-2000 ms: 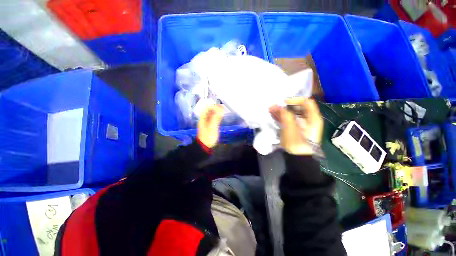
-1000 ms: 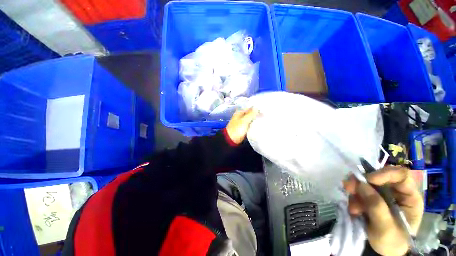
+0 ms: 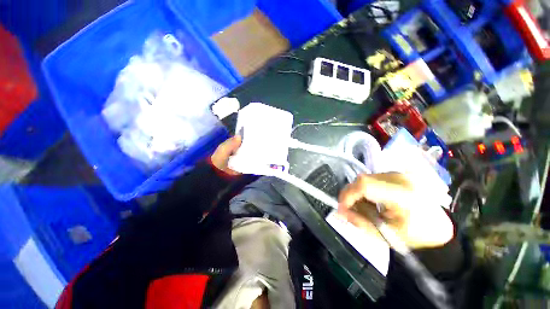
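A white rounded power unit (image 3: 263, 136) is in my left hand (image 3: 228, 156), which grips its left edge above the bench. Its white power cord (image 3: 307, 188) runs to my right hand (image 3: 392, 208), whose fingers are closed on it. A blurred grey streak runs down from the right hand; I cannot tell what it is. More white cord, looped (image 3: 360, 148), lies between the unit and the right hand. White paper (image 3: 362, 241) lies below the right hand, partly hidden by it.
A blue bin (image 3: 90, 139) at left holds clear-bagged white units (image 3: 160, 102). A white socket strip (image 3: 339, 80) lies on the dark green bench (image 3: 259, 90). A red parts tray (image 3: 398, 121), blue bins and red digits (image 3: 499, 146) are at right.
The view has swung right, towards the bench. The white bag between my hands is gone from them; the bare unit and its cord now show there.
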